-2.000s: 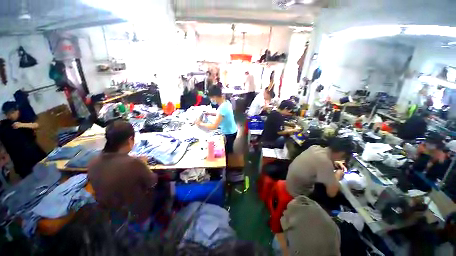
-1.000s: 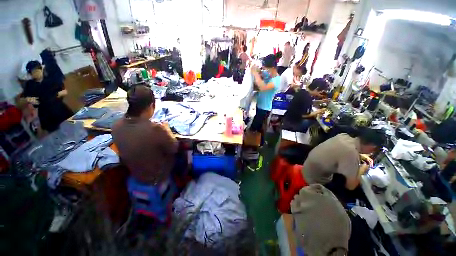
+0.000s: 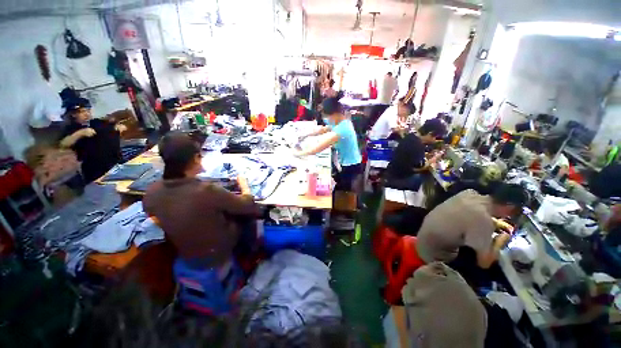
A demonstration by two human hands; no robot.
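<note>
Neither of my hands is in the picture. Nearest in front, a large heap of light blue-grey cloth (image 3: pixel 293 292) bulges low in the middle. Behind it stands the sorting table (image 3: pixel 306 198), with light blue-grey garment pieces (image 3: pixel 255 171) lying flat on it. More pale blue pieces (image 3: pixel 122 231) hang over a lower surface at the left. A person in brown (image 3: pixel 197 207) stands at the table's near side. A person in light blue with a mask (image 3: pixel 347 143) reaches over the far side. Dark, blurred shapes fill the bottom edge.
A green aisle (image 3: pixel 361 285) runs between the table and the sewing row. A person in beige (image 3: pixel 453 228) sits bent at a white sewing table (image 3: pixel 538 279), near red seats (image 3: pixel 402 262) and a beige cloth-covered bundle (image 3: pixel 442 309). A person in black (image 3: pixel 99 146) stands far left.
The person in light blue has lowered their arms from a raised cloth to the table. The person in brown has turned and leans left. The person in black has raised their arms.
</note>
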